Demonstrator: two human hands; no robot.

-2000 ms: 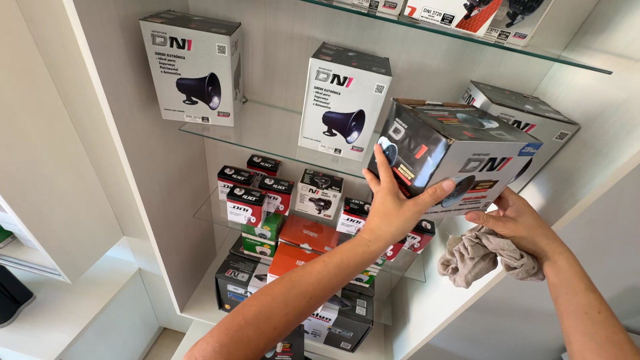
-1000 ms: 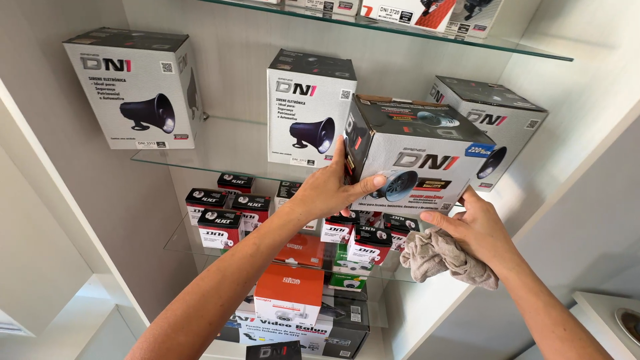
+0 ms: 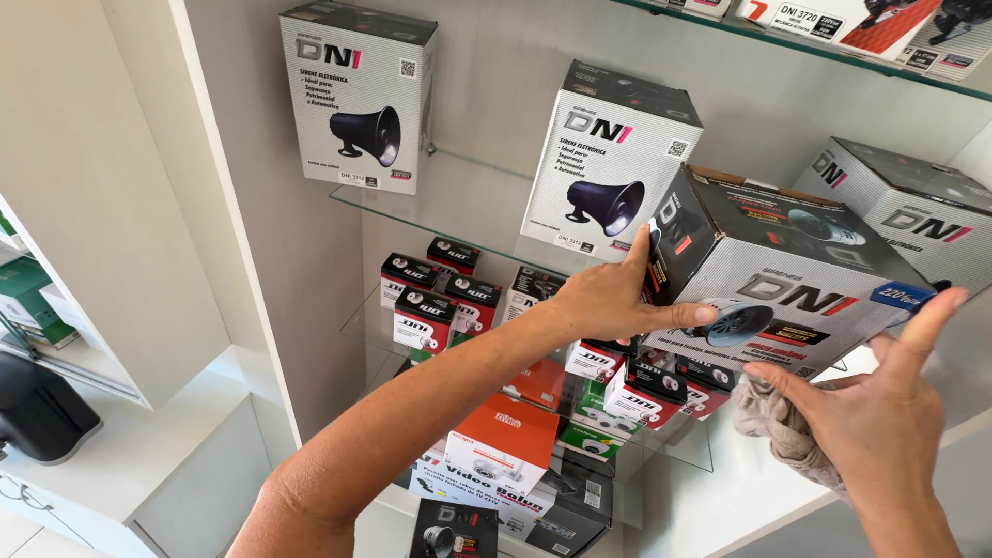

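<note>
A large grey and black DNI siren box (image 3: 806,287) is held tilted between both hands at the glass shelf. My left hand (image 3: 620,298) grips its left end, thumb on the front face and a finger on the side. My right hand (image 3: 876,387) supports the lower right corner, with a finger raised along the right edge. A crumpled beige cloth (image 3: 783,430) hangs from my right hand under the box. Just behind the held box stands an upright siren box (image 3: 612,163), and another siren box (image 3: 914,201) sits behind it at the right.
A further siren box (image 3: 356,101) stands at the left of the glass shelf (image 3: 465,201). Below are several small DNI boxes (image 3: 422,322), an orange and white camera box (image 3: 500,442) and a video balun box (image 3: 573,504). An upper glass shelf (image 3: 852,58) holds more boxes.
The held box has shifted toward the right-hand siren box on the shelf. A finger of my right hand now rises along the box's right edge. The view has come closer to the shelves.
</note>
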